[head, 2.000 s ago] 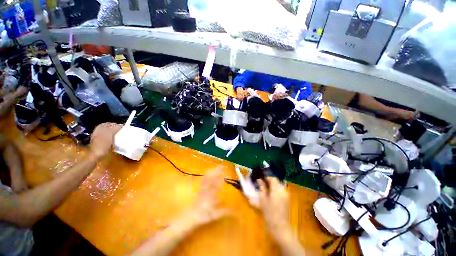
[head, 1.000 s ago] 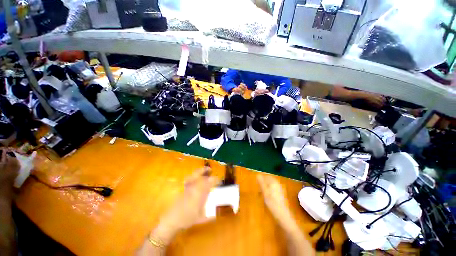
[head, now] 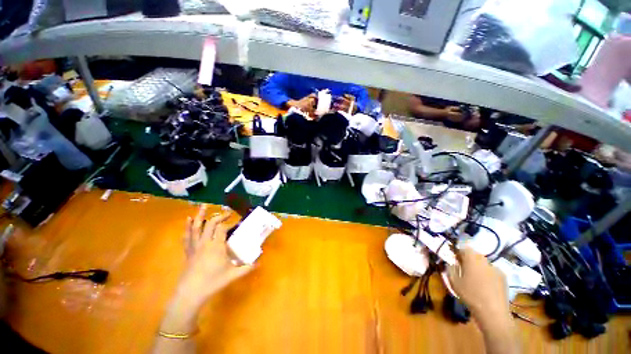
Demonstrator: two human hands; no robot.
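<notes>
My left hand [head: 207, 252] holds a white camera housing [head: 254, 236] with a dark part at its upper left, a little above the orange tabletop [head: 311, 290]. The fingers are spread behind it and the thumb is below. My right hand [head: 481, 280] is at the front of the right-hand pile, its fingers closing on a white part [head: 437, 247] among the white covers and black cables. The fingertips are partly hidden, so the grip is unclear. A white oval cover [head: 407, 254] lies just left of the right hand. Black cable connectors [head: 421, 303] hang below it.
Half-built cameras [head: 261, 175] stand in a row on the green mat [head: 311, 207]. A bundle of dark wires [head: 197, 124] lies behind left. A grey shelf [head: 311, 52] crosses above. Another person's blue sleeves [head: 277, 90] show beyond. A black cable [head: 97, 276] lies at left.
My left hand has moved left with the housing, which is now tilted. My right hand has moved right from the bare tabletop to the cover pile. The view has shifted right.
</notes>
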